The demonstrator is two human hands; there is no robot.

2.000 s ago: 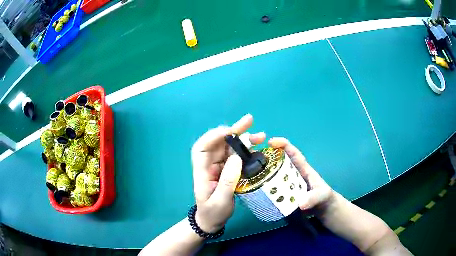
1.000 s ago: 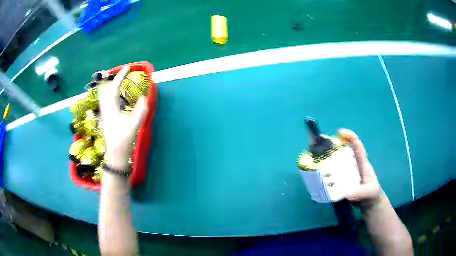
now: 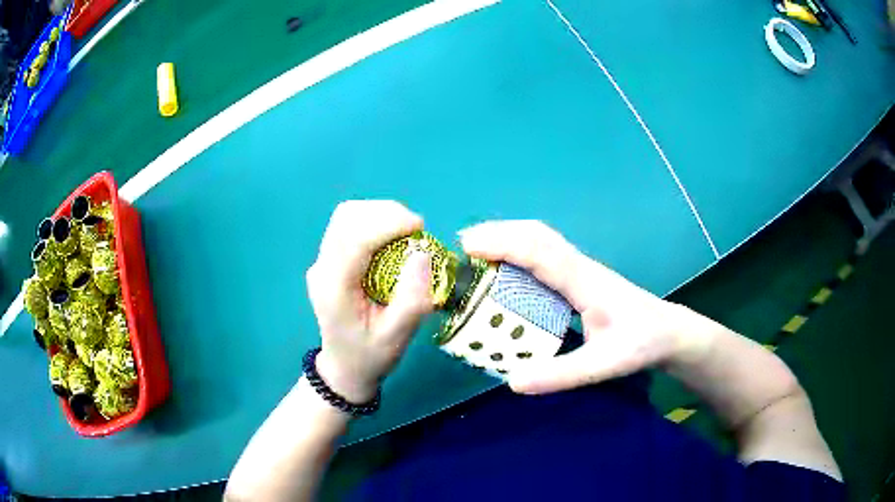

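My left hand [image 3: 358, 294], with a dark bead bracelet at the wrist, grips a gold mesh microphone head [image 3: 404, 272]. The head sits at the gold-ringed top end of the white microphone body [image 3: 500, 333], over its black neck. My right hand [image 3: 579, 309] holds the body from the right, fingers above and thumb below. The body is tilted, with dark oval buttons and a striped grey side showing. The handle is mostly hidden by my right hand. Whether the head is fully seated cannot be told.
A red bin [image 3: 147, 343] full of gold heads stands at left. A yellow cylinder [image 3: 168, 89] is on the green belt beyond the white strip [image 3: 285, 83]. A blue crate [image 3: 37, 93] is at the far left. A tape roll [image 3: 790, 46] and hand tools [image 3: 810, 13] lie at upper right.
My left hand has come from the red bin to the microphone with a gold head. My right hand has moved left with the body and turned it. The black neck is now largely covered.
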